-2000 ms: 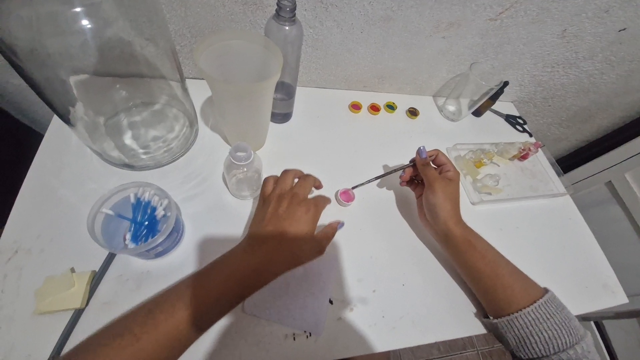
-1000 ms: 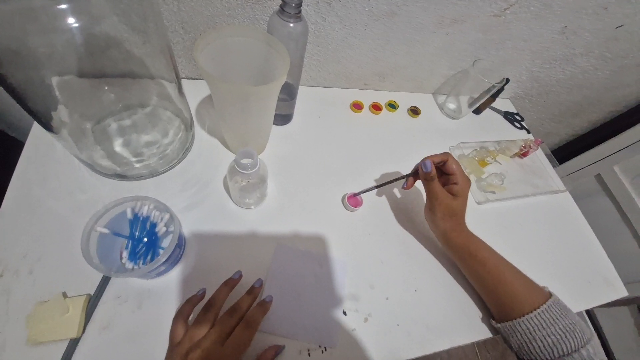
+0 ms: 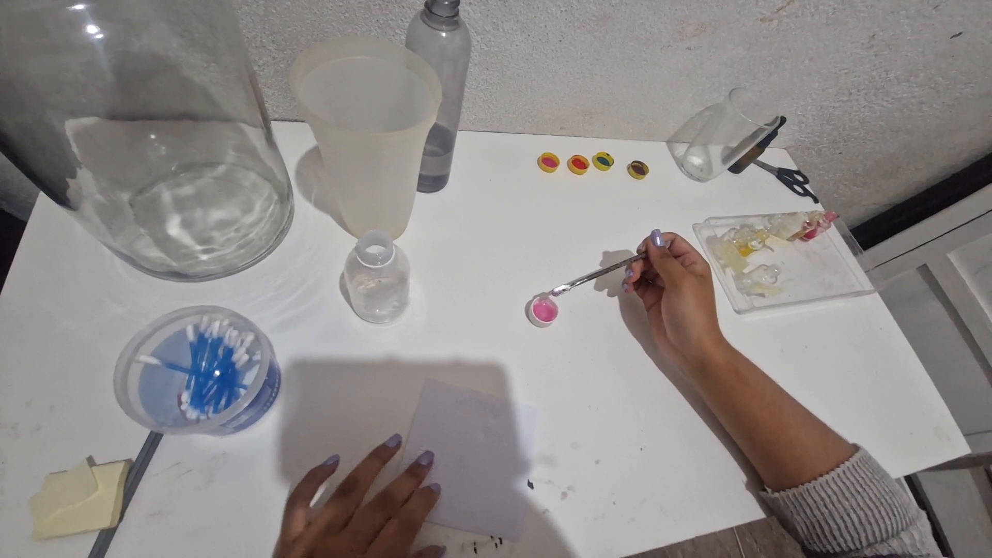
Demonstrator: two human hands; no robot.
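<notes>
My right hand point(image 3: 673, 291) holds a thin metal tool point(image 3: 597, 273), its whitish tip at the rim of a small white cap point(image 3: 543, 311) of pink paint. Fingers apart, my left hand point(image 3: 368, 500) rests at the left edge of a square of white paper point(image 3: 473, 457). A small clear bottle point(image 3: 377, 283) stands uncapped left of the pink cap. Several small yellow caps point(image 3: 578, 164) with coloured contents sit in a row toward the wall. On the right lies a clear plastic tray point(image 3: 821, 287) with yellow, whitish and red residue.
A large glass jar point(image 3: 178, 194), a frosted plastic cup point(image 3: 368, 147) and a grey bottle point(image 3: 440, 101) stand at back left. Cotton swabs fill a round tub point(image 3: 128, 387); yellow sponge pieces point(image 3: 81, 496) lie nearby. A clear glass point(image 3: 721, 139) and black-handled scissors point(image 3: 794, 180) are at back right.
My left hand has moved away from beside the pink cap, down to the near edge of the paper. The tool has stayed in my right hand by the cap.
</notes>
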